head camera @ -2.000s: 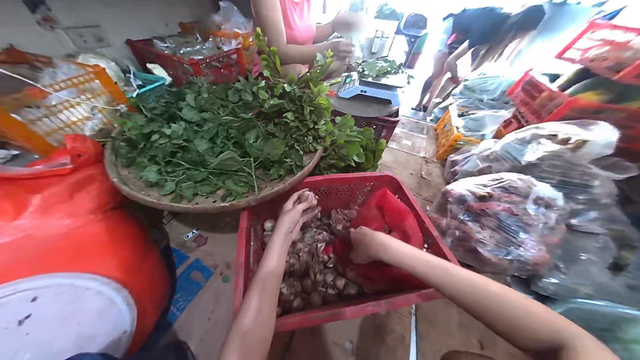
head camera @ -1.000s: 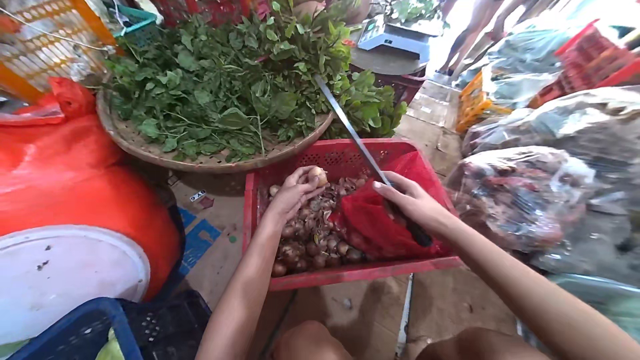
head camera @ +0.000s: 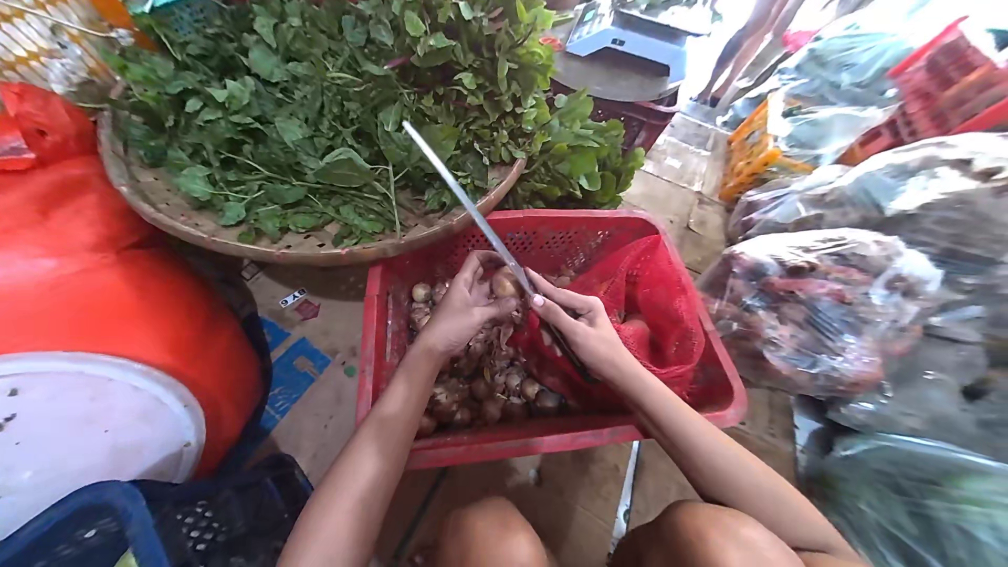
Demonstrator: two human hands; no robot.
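Observation:
My left hand (head camera: 466,303) holds a pale brown onion-like bulb (head camera: 505,283) above the left half of a red plastic crate (head camera: 551,447). In my right hand (head camera: 579,327) is a long knife (head camera: 465,201), its dark handle in my palm. The blade points up and left over the basket's edge, its lower part close against the bulb. Small brown bulbs (head camera: 480,398) with dry skins lie in the crate below my left hand. A red mesh bag (head camera: 650,315) fills the crate's right side, partly under my right hand, with something round inside.
A round woven basket (head camera: 315,253) heaped with leafy greens (head camera: 315,150) stands behind the crate. A scale (head camera: 630,39) is beyond it. Plastic bags (head camera: 819,307) lie at right, near orange and red crates. At left are a red-orange bag (head camera: 102,260), a white lid (head camera: 94,425) and a blue basket (head camera: 118,504).
Two seconds ago my right hand was at the mesh bag with no knife visible; one second ago it held the knife. The blade and the bulb have since come close together. The view has tilted down.

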